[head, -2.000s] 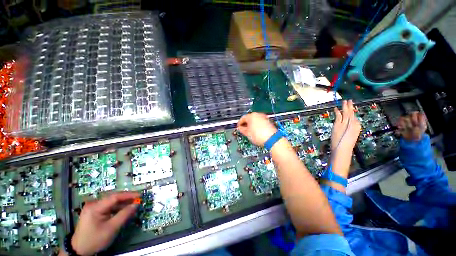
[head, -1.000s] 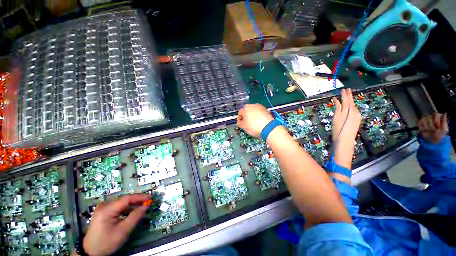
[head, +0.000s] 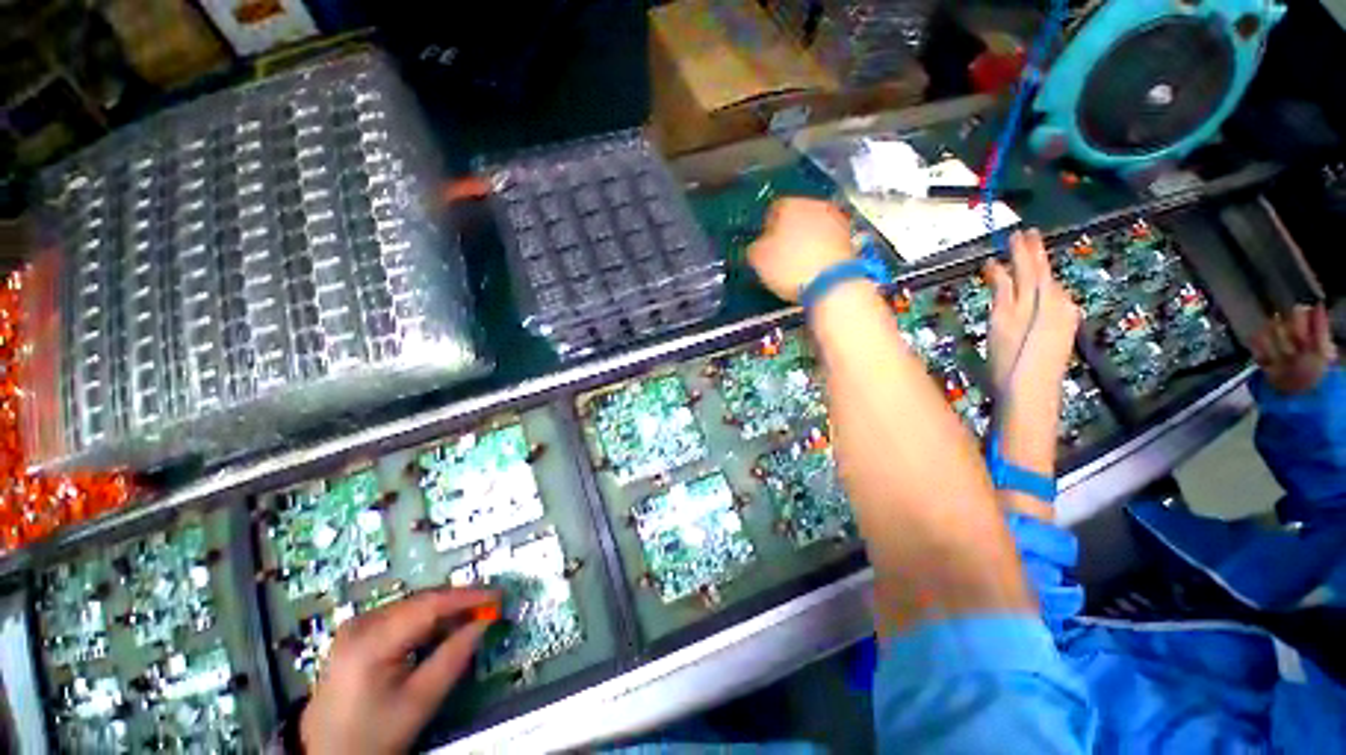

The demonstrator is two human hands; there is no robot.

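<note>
My left hand [head: 387, 671], at the lower left, pinches an orange component [head: 486, 612] at the left edge of a green circuit board [head: 535, 597]. The board lies in a dark-framed carrier [head: 602, 538]. My right hand [head: 805, 248], with a blue wrist strap [head: 844, 280], is above the green bench, right of the narrow component tray [head: 602, 244]. Its fingers are curled and their tips are hidden, so I cannot tell if it holds anything.
A large clear component tray [head: 251, 266] and an orange heap [head: 59, 494] lie behind the conveyor rail [head: 354, 431]. A neighbour's hands [head: 1033, 317] are over boards at the right. A cardboard box [head: 731, 74], bag with paper [head: 930, 199] and turquoise fan [head: 1159, 89] stand farther back.
My right hand has moved off the boards, back and right over the bench. A board with an orange part shows where it was. My left hand still pinches the orange component at the same board.
</note>
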